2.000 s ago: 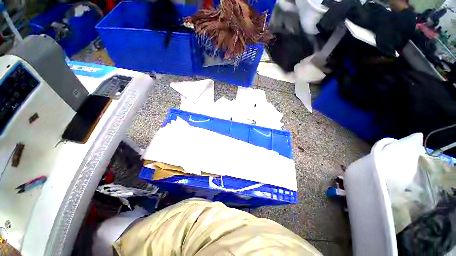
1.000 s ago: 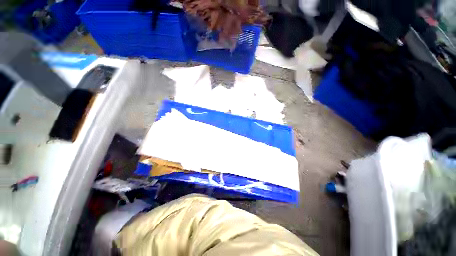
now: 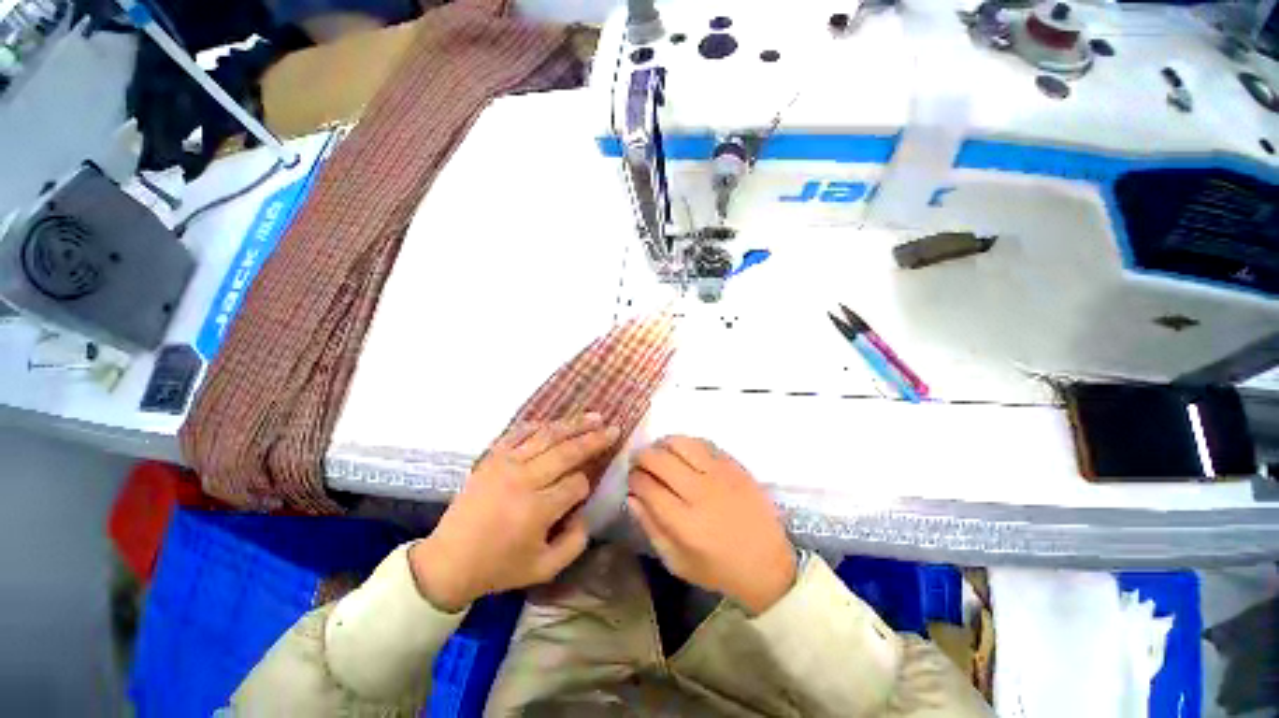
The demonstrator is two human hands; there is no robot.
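A brown-red checked strip (image 3: 596, 387) lies on the white machine table, its far end under the lit presser foot (image 3: 687, 267) of the sewing machine (image 3: 842, 168). My left hand (image 3: 526, 502) lies on the strip near the table's front edge, fingers on the cloth. My right hand (image 3: 713, 519) is just right of it, fingers curled at a pale, thin white piece (image 3: 607, 505) along the strip's right side. The fingertips of my right hand are partly hidden, but they hold the white piece's edge.
A thick stack of checked strips (image 3: 351, 239) hangs over the table edge at left. Two pens or snips (image 3: 881, 354), a small dark tool (image 3: 943, 250) and a phone (image 3: 1161, 432) lie at right. Blue crates (image 3: 225, 603) stand below; white pieces (image 3: 1066, 638) lie at lower right.
The view has swung left from the floor crates to the sewing machine. Both hands and the checked strip are now in view; earlier the white pieces in the crate were central.
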